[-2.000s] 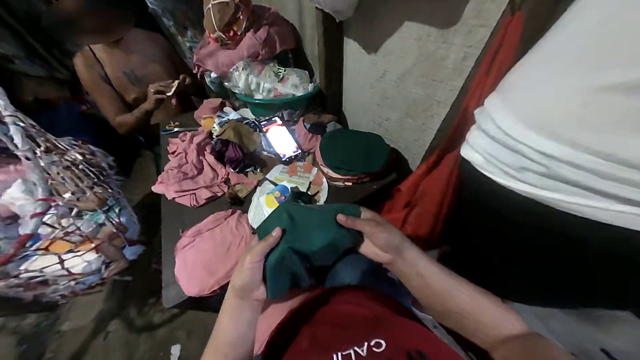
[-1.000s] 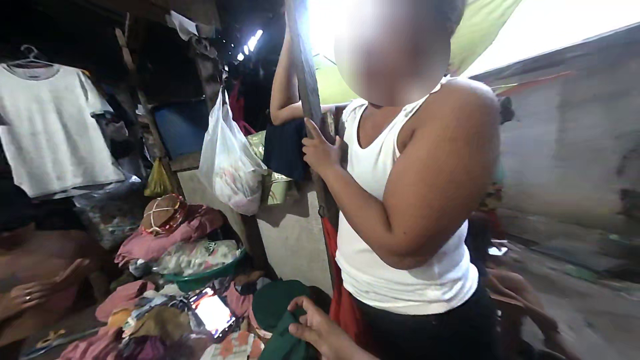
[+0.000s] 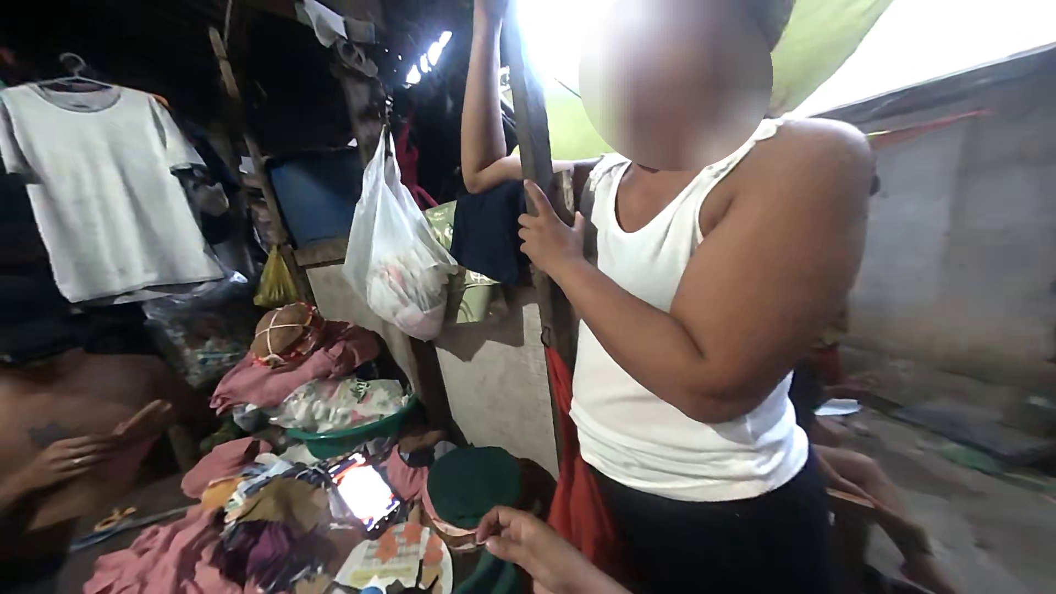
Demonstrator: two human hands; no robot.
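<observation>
My right hand [image 3: 528, 540] reaches in from the bottom edge with its thumb and fingertips close together; whether something thin is between them cannot be told. Just below it lies a dark green cloth [image 3: 491, 573], cut off by the frame edge. Behind the fingertips, a round dark green fabric piece [image 3: 474, 487] sits on a stack with pink cloth at its rim. My left hand is out of view. Left of my right hand are a printed round sheet [image 3: 396, 561] and a lit phone [image 3: 363, 492], beside purple cloth [image 3: 260, 551] and pink cloth [image 3: 157, 557].
A person in a white tank top [image 3: 660, 330] stands close at the right, holding a wooden post [image 3: 532, 99]. Another person's hands [image 3: 82, 458] are at the left. A green basin [image 3: 355, 437] holds plastic-wrapped material. A white plastic bag [image 3: 400, 264] and red cloth [image 3: 573, 462] hang behind.
The view has swung up from the work surface to the standing person. Two seconds ago both my hands held the green cloth; my left hand has since left the view.
</observation>
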